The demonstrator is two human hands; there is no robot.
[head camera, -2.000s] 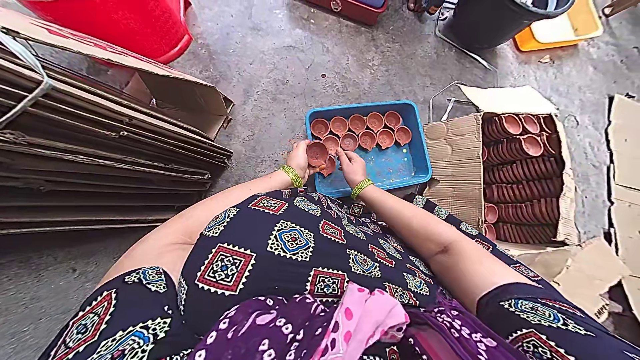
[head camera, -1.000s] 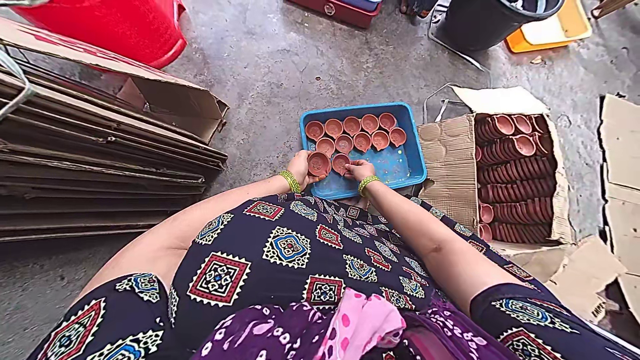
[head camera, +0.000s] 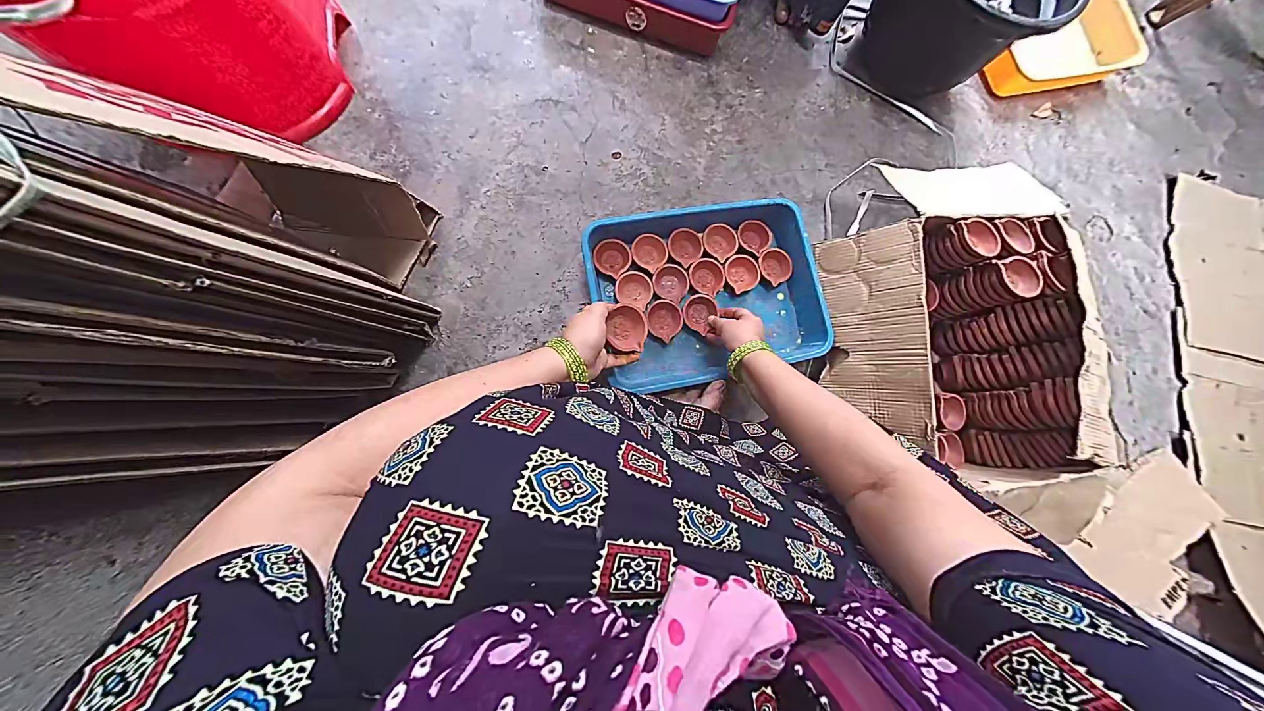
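Note:
A blue plastic tray lies on the floor in front of me, with small clay diya lamps set in rows inside it. My left hand holds a clay lamp at the tray's near left corner; whether more lamps are stacked under it, I cannot tell. The fingers of my right hand pinch the rim of another lamp, in the row closest to me. One more lamp sits between the two hands.
Right of the tray, an open cardboard box holds stacked clay lamps. Folded cardboard stands at left, near a red tub. A black bucket, yellow tray and dark red container are farther off. Cardboard pieces lie at right.
The row nearest me has grown by lamps placed to the right of my left hand. My right hand has moved rightward along that row, while my left hand still holds a lamp.

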